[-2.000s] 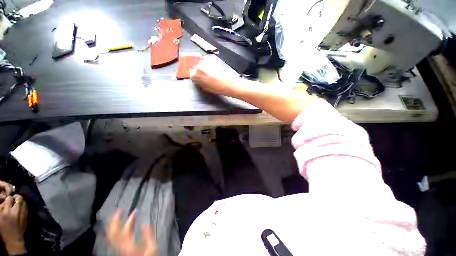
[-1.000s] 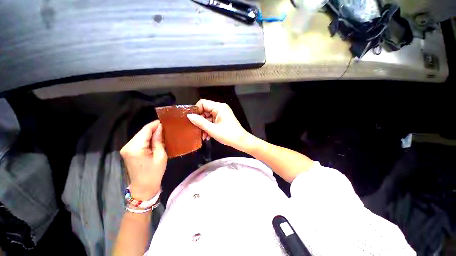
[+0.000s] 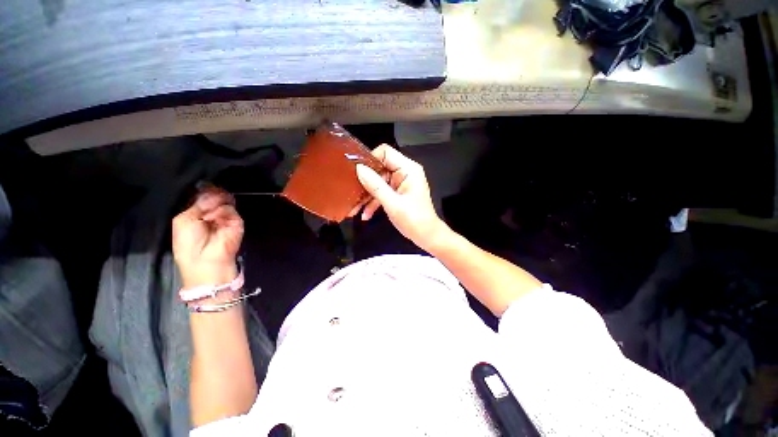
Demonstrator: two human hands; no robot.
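Observation:
A reddish-brown patch (image 3: pixel 328 177) is held tilted over the lap, just below the table edge. Whitish shiny marks show along its upper edge. My right hand (image 3: pixel 397 192) grips the patch by its right side, thumb on top. My left hand (image 3: pixel 209 230) is apart from the patch, to its left, with fingers curled. A thin pale thread (image 3: pixel 256 195) runs from the left fingertips to the patch's left corner.
A grey-blue board (image 3: pixel 222 51) lies on the cream table (image 3: pixel 503 85) with a ruler edge. Dark scraps (image 3: pixel 627 34) sit on the table at upper right. Grey cloth (image 3: pixel 141 290) hangs at left, beside the left forearm. More dark cloth lies at lower right.
The right hand first reached to a patch on the board, then both hands held it over the lap. Now the left hand has moved left off the patch, drawing out a thread; the patch is turned.

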